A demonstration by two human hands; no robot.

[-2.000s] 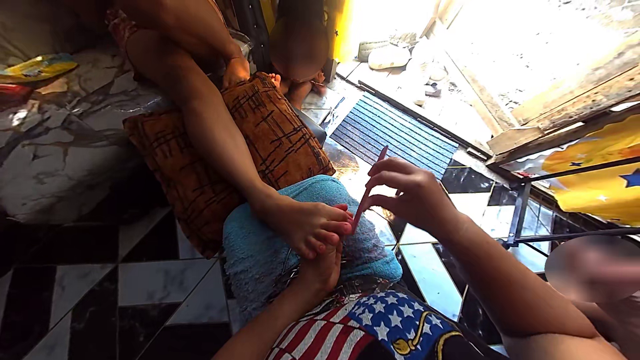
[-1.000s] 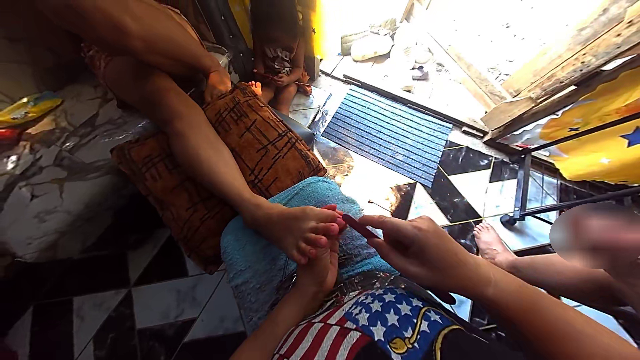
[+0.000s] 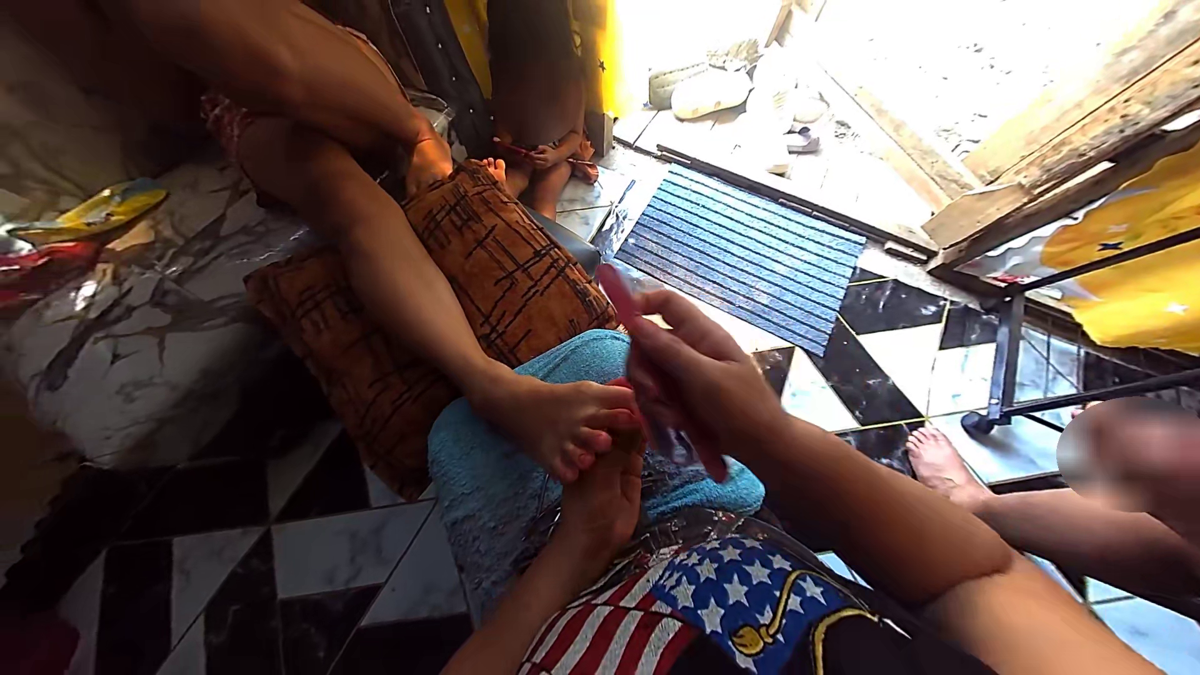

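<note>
Another person's bare foot [image 3: 553, 417], its toenails reddish, rests over a blue towel [image 3: 487, 469] on my lap. My left hand [image 3: 600, 497] is at the front of that foot, its fingers around the toes, partly hidden by them. Close to the big toe, my right hand [image 3: 698, 375] holds a slim pinkish-red nail file [image 3: 616, 292] between thumb and fingers, its end pointing up and away. The right fingers are blurred, and whether the file touches a nail cannot be told.
A brown patterned cushion [image 3: 506, 272] lies under the person's leg. Beyond it a person sits near the doorway. A striped blue mat [image 3: 741, 253] lies on the tiled floor. At right are a black metal frame [image 3: 1008, 356] and another person's bare foot [image 3: 942, 466].
The file, which lay against the toes a second ago, now points upward in my right hand. My left hand remains at the foot.
</note>
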